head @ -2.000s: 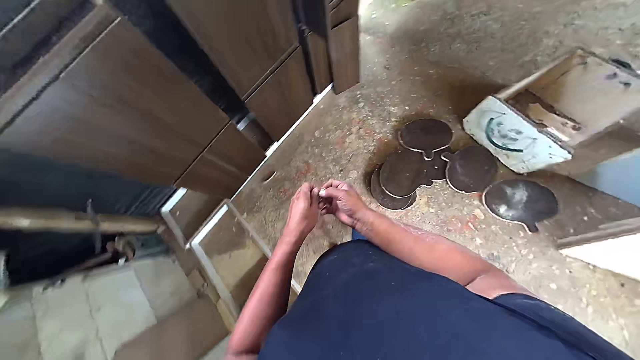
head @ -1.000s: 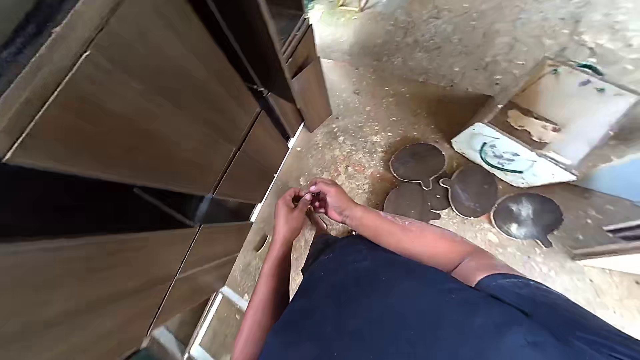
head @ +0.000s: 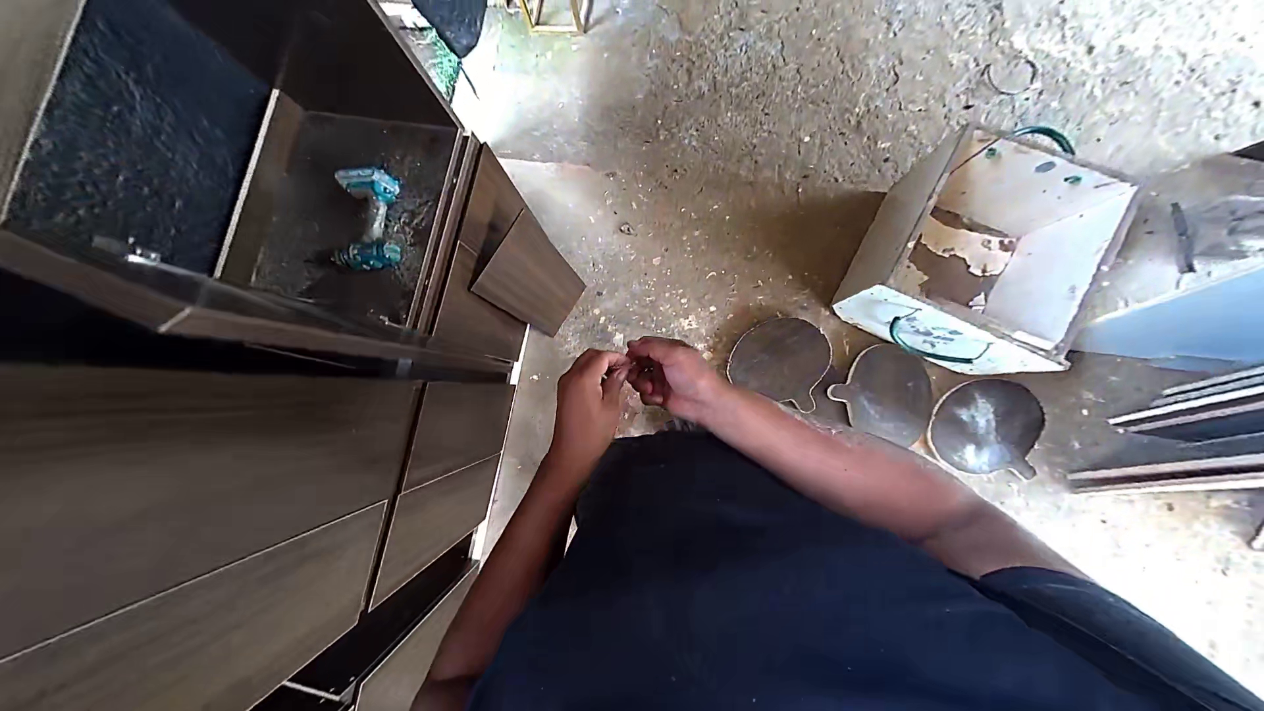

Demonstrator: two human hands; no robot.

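My left hand [head: 591,395] and my right hand [head: 673,379] meet fingertip to fingertip in front of my dark shirt, above the floor. The fingers of both are bent, and whatever small thing may lie between them is too small to make out. A teal cordless drill [head: 373,222] lies inside an open compartment of the dark wood-look cabinet [head: 217,444], to the left of my hands. Just right of my right hand, a round dark board with a short handle [head: 780,357] rests on the floor.
Two more round boards with short handles [head: 889,393] [head: 986,425] lie farther right. Behind them stands a worn white wooden box [head: 1062,217] with green cord handles. Stacked panels [head: 1185,434] are at the right edge. A loose brown panel [head: 530,275] leans by the cabinet's far end.
The view has swung a lot, and the cabinet compartment with the drill now shows. My hands stay close together at the fingertips.
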